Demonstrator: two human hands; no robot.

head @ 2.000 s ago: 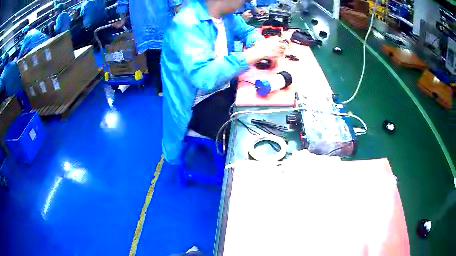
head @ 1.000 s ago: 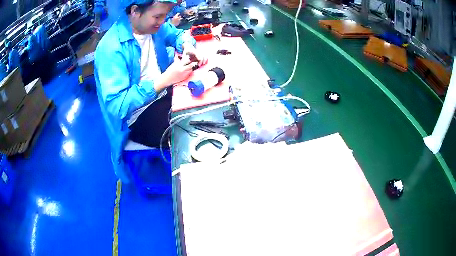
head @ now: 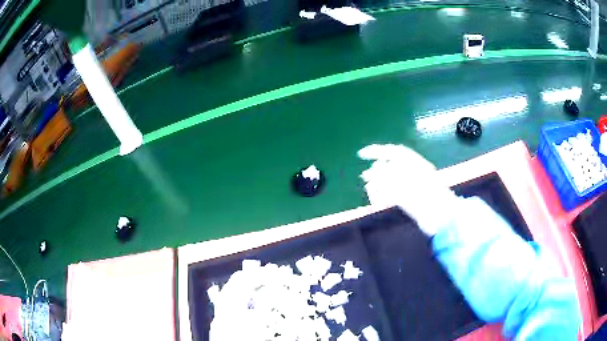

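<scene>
My right hand, in a white glove with a light-blue sleeve, reaches from the lower right over the tray's far edge above the green surface. Its fingers point left and are apart; no part shows between them, though glare hides detail. A black round holder with a white part on it lies left of the fingertips, not touched. The black parts tray has a heap of small white plastic parts in its left side, some loose at the heap's right edge. My left hand is out of view.
More black holders stand on the green surface, one at left with a white part and one at right. A blue bin of white parts is at right, beside a second black tray. A white post rises upper left.
The view has swung right, from the neighbour's bench and blue floor to the parts tray and green surface. My right hand has come into view. The neighbour is out of view.
</scene>
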